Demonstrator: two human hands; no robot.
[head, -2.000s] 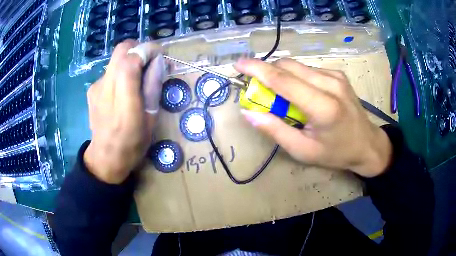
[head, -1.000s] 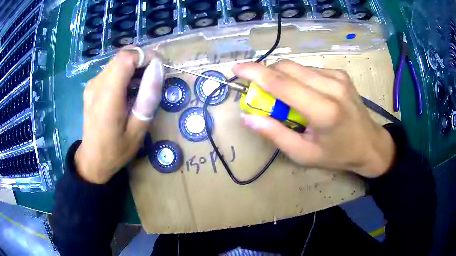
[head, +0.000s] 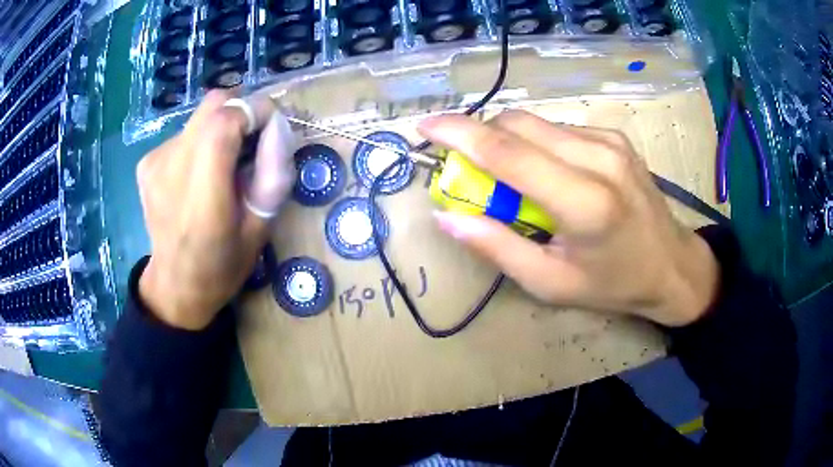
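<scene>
My right hand (head: 575, 210) holds the yellow handle (head: 484, 196) with its blue band. Its thin silver rod (head: 342, 133) points left, and the tip reaches my left fingertips. My left hand (head: 205, 196), with whitish finger cots (head: 270, 169), pinches a dark part (head: 247, 150), likely a model wheel, mostly hidden by the fingers. Several loose model wheels (head: 302, 285) with pale centres lie on the cardboard (head: 438, 383) between my hands. Another wheel (head: 258, 272) is partly covered by my left hand.
The black cord (head: 445, 334) loops over the cardboard and one wheel. Clear blister trays (head: 402, 68) with black wheels stand behind it. More trays (head: 36, 182) are stacked at the left. Purple-handled pliers (head: 758, 160) lie at the right on the green bench.
My left hand has shifted left and turned, so the finger cot and the dark part show differently. A partly covered wheel now shows beside it. My right hand and the tool have moved slightly left.
</scene>
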